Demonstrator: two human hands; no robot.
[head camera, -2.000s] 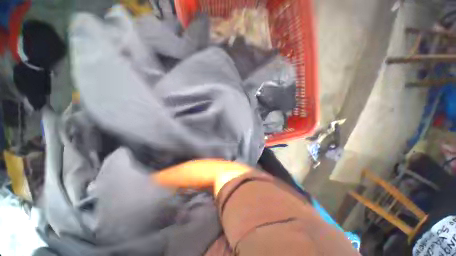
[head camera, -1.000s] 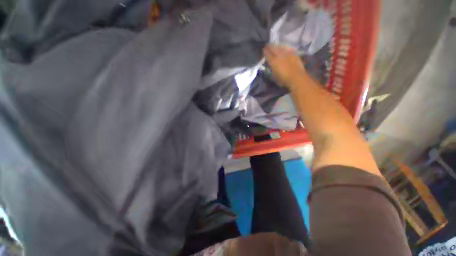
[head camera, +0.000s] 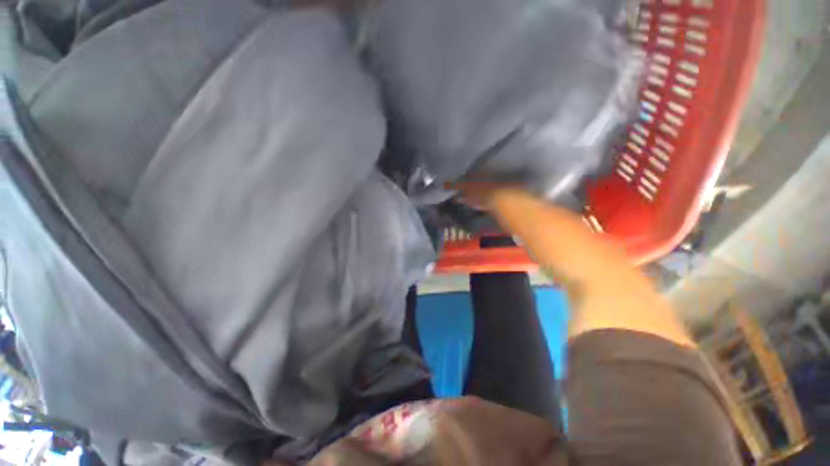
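Note:
A large heap of dark grey garments (head camera: 255, 155) fills the left and middle of the view. More grey cloth (head camera: 482, 82) lies in the red plastic basket (head camera: 678, 200) at the top right. My right hand (head camera: 478, 193) reaches into the near part of the basket at the lower edge of this cloth. The hand is blurred and partly hidden, so its grip cannot be made out. My left hand is not visible.
A blue surface (head camera: 446, 337) shows below the basket, beside my dark-clothed leg (head camera: 510, 337). A wooden frame (head camera: 764, 382) stands at the lower right. Pale floor (head camera: 783, 182) runs along the right side, with scraps near the basket.
The basket appears further right and grey cloth now covers more of its contents. My right hand has moved from the light crumpled pieces towards the basket's near side.

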